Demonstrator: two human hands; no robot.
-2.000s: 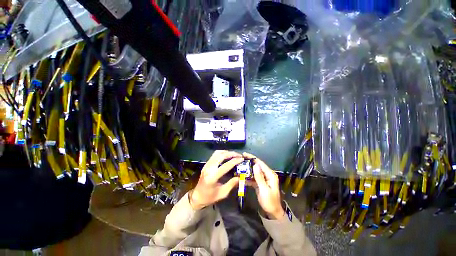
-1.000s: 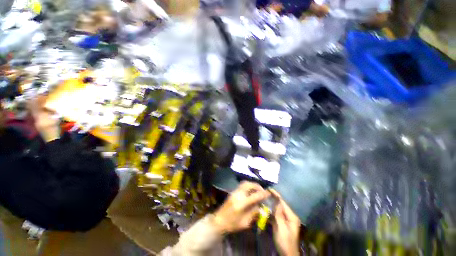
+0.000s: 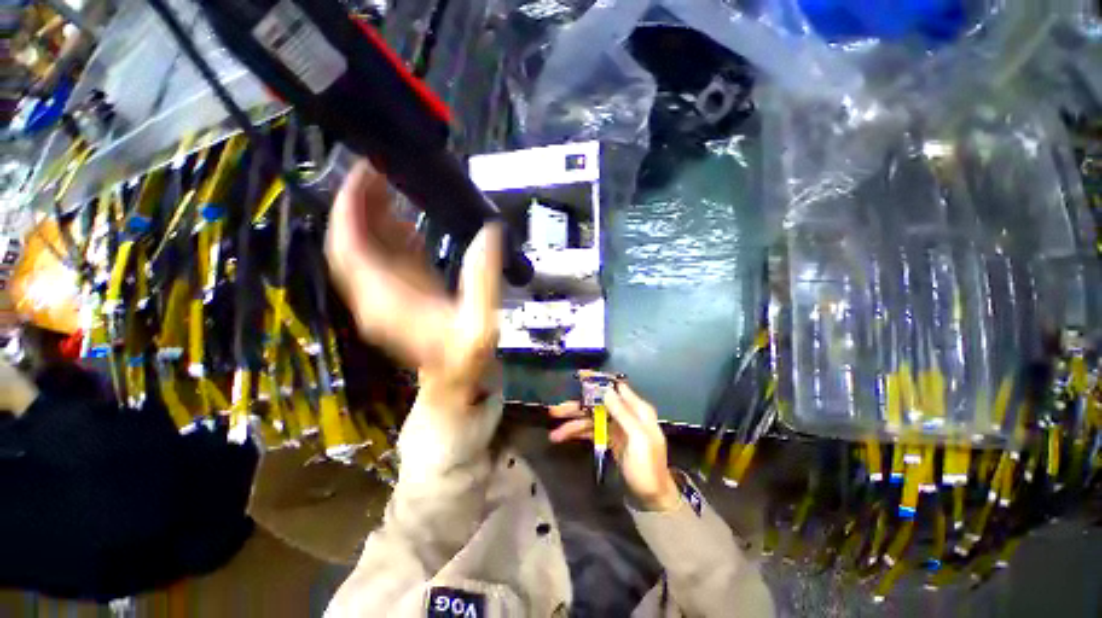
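Observation:
The black electric screwdriver (image 3: 405, 115), with a red strip and white label, slants down from the upper left, its tip over the white screw feeder (image 3: 544, 172). My left hand (image 3: 423, 302) is blurred and raised at the screwdriver's lower part, fingers on its left side, thumb near the tip. The fingers are spread, and no closed grip shows. My right hand (image 3: 634, 441) holds a small silver-black module (image 3: 595, 389) at the fingertips, in front of the feeder. Its yellow-sleeved cable tail (image 3: 601, 429) hangs down.
Bunches of yellow-sleeved cables (image 3: 199, 326) hang at left. A clear ribbed tray (image 3: 900, 338) with cables lies at right on the green bench mat (image 3: 677, 326). Crumpled film (image 3: 592, 91) and black parts lie behind the feeder. A blue bin (image 3: 882, 15) shows at the top. A dark sleeve (image 3: 133, 483) is at lower left.
Both hands were together at the module. My left hand has let go and moved up and left to the screwdriver. The view swung left and back in between.

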